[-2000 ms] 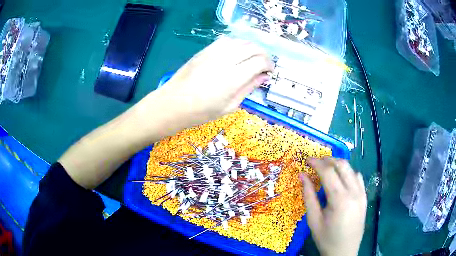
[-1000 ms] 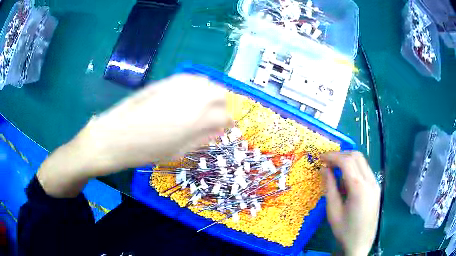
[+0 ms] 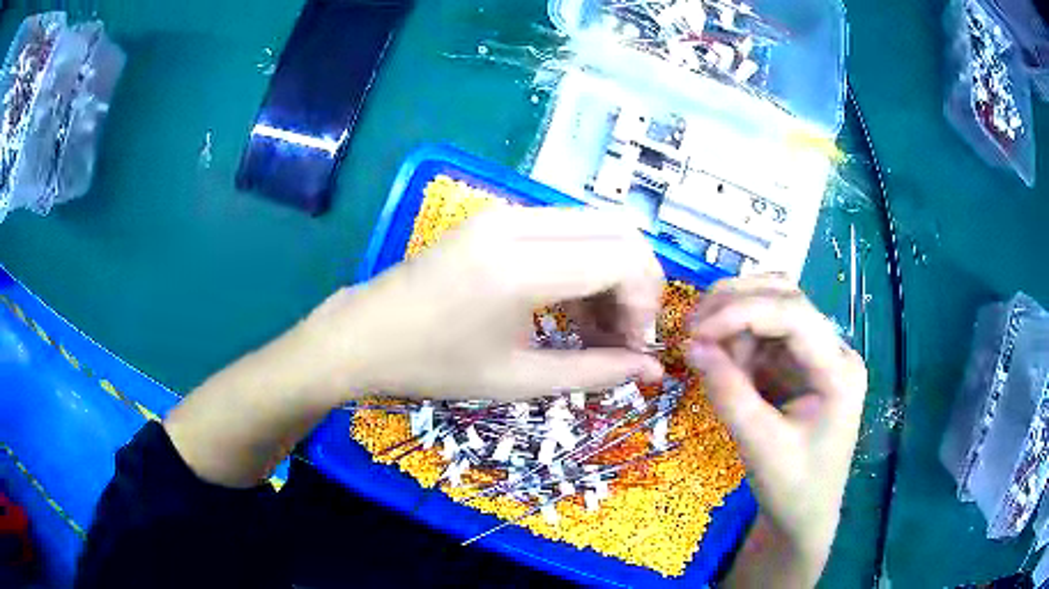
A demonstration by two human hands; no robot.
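Observation:
The blue tray (image 3: 403,219) holds orange-yellow small parts (image 3: 621,524) with a heap of wire leads with white ends (image 3: 558,431) on top. My left hand (image 3: 518,305) is above the tray, thumb and index finger nearly together around a thin wire lead that shows only as a short piece near the fingertips. My right hand (image 3: 776,368) is close beside it at the tray's right side, thumb and index finger pinched together. What the right fingertips hold is too small to tell. The left hand hides part of the heap.
The white fixture (image 3: 713,196) stands beyond the tray, with a clear box of leads (image 3: 794,69) behind it. A glossy black rectangle (image 3: 316,115) lies upper left. A black cable (image 3: 895,288) runs at right, beside slim metal sticks (image 3: 854,276). Clear boxes stand at both side edges.
My left hand has moved from the fixture down over the tray to meet my right hand. My right hand has risen slightly, its fingertips now near the left ones.

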